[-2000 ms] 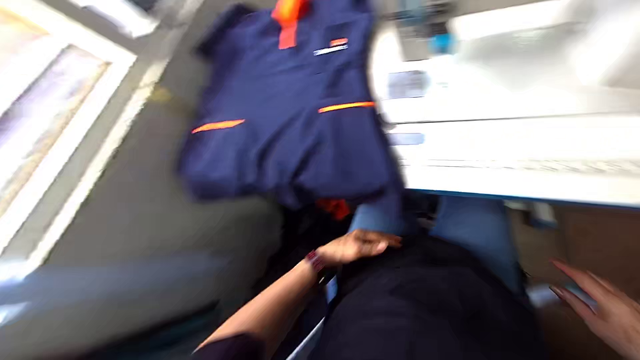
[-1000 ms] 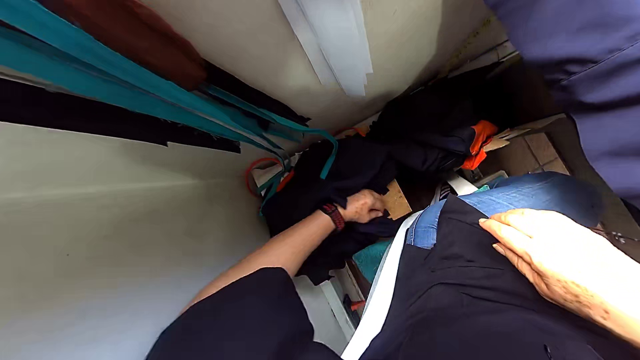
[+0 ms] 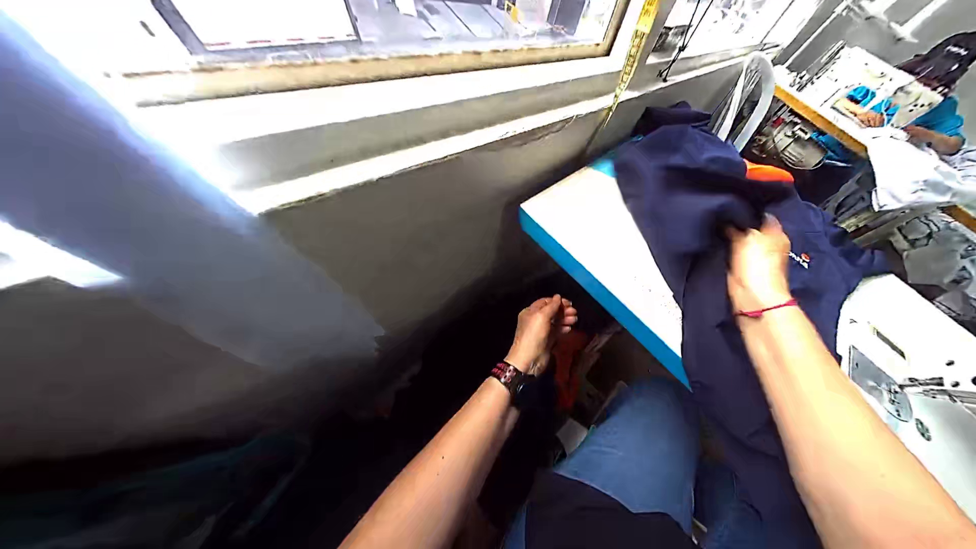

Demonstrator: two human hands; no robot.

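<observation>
A navy blue garment with orange trim (image 3: 709,183) lies over the white table and hangs down past its blue edge. My right hand (image 3: 759,263) grips a fold of that garment, its fingertips partly hidden in the cloth. My left hand (image 3: 543,328), with a watch at the wrist, is in the gap between the wall and the table, its fingers curled; whether it holds anything is not clear. Just below it, dark and orange cloth (image 3: 568,366) shows in shadow. Dark cloth (image 3: 602,511) also lies across my lap, over blue jeans.
The white table with a blue edge (image 3: 602,293) stands close to my legs. A sewing machine (image 3: 900,389) is at the right. The wall (image 3: 427,198) and window ledge run along the left, with a yellow measuring tape (image 3: 633,57) hanging there. A co-worker (image 3: 942,99) sits at another machine, upper right.
My left hand, earlier down at the dark cloth beside my legs, is now raised from it. My right hand has gone from my lap to the navy garment. The view has swung strongly.
</observation>
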